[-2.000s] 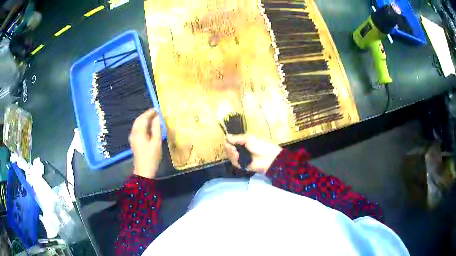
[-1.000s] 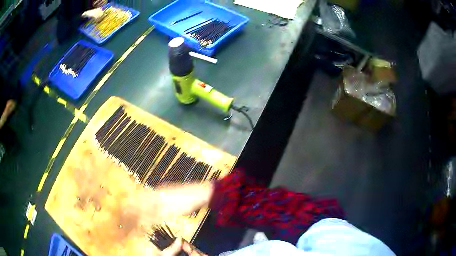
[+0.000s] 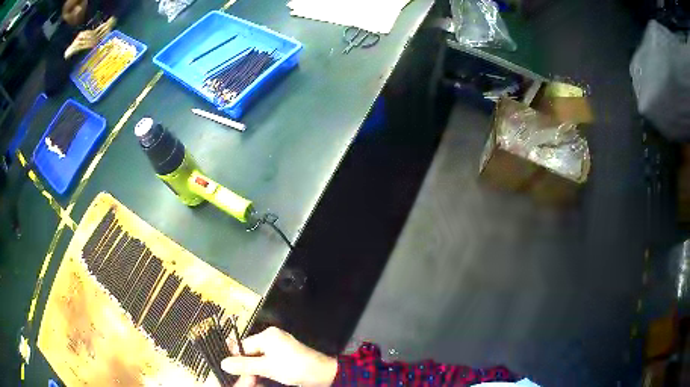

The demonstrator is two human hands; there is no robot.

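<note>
My right hand (image 3: 276, 357), in a red-and-black patterned sleeve, is at the bottom edge of the view. Its fingers are closed around a bunch of dark sleeved leads (image 3: 213, 342) with pale tips, held over the near end of the row. Rows of dark leads (image 3: 136, 276) lie side by side on the yellow-brown wooden board (image 3: 72, 321), pale tips towards the lower left. The lower part of the bunch is cut off by the frame. My left hand is not in view.
A lime-green heat gun (image 3: 198, 189) lies beyond the board, its cord running to the bench edge. Blue trays (image 3: 291, 57) hold dark or yellow pieces. A white strip (image 3: 219, 119), scissors (image 3: 359, 39) and paper (image 3: 352, 11) lie farther off. Another person's hand is at upper left. A cardboard box (image 3: 522, 155) is on the right.
The view has swung right, bringing the heat gun, tray and floor into view. The bunch was in my left hand near the board's near edge; now my right hand holds leads over the row.
</note>
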